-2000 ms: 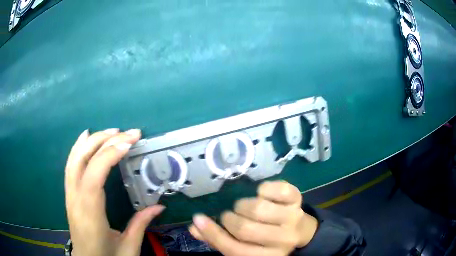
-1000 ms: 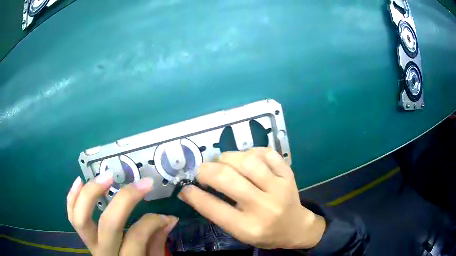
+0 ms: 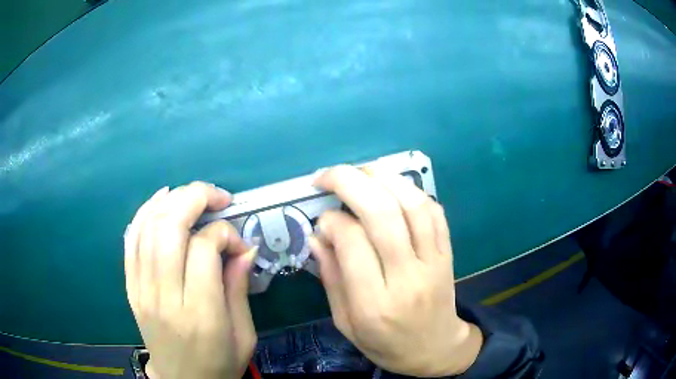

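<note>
A silver-grey metal frame [image 3: 285, 194] lies on the green bench in front of me, tilted slightly up to the right. A round disc unit [image 3: 299, 231] with a pale ring sits in its middle opening behind a U-shaped tongue [image 3: 274, 228]. My left hand [image 3: 189, 277] grips the frame's left part, thumb and finger at the disc's left edge. My right hand [image 3: 389, 270] grips the right part, fingertips at the disc's right edge. The hands hide the left opening and most of the right one. A small dark piece [image 3: 287, 270] shows at the disc's lower edge.
A part-filled frame [image 3: 604, 96] with black-ringed discs lies upright on the green bench [image 3: 296, 89] at the far right. The bench's curved front edge runs below the work. Beyond it are a grey floor and a yellow line [image 3: 537, 279].
My left hand has moved up onto the frame's long edge and beside the middle disc. My right hand has shifted right and now grips the frame. The frame at the top left has left the view.
</note>
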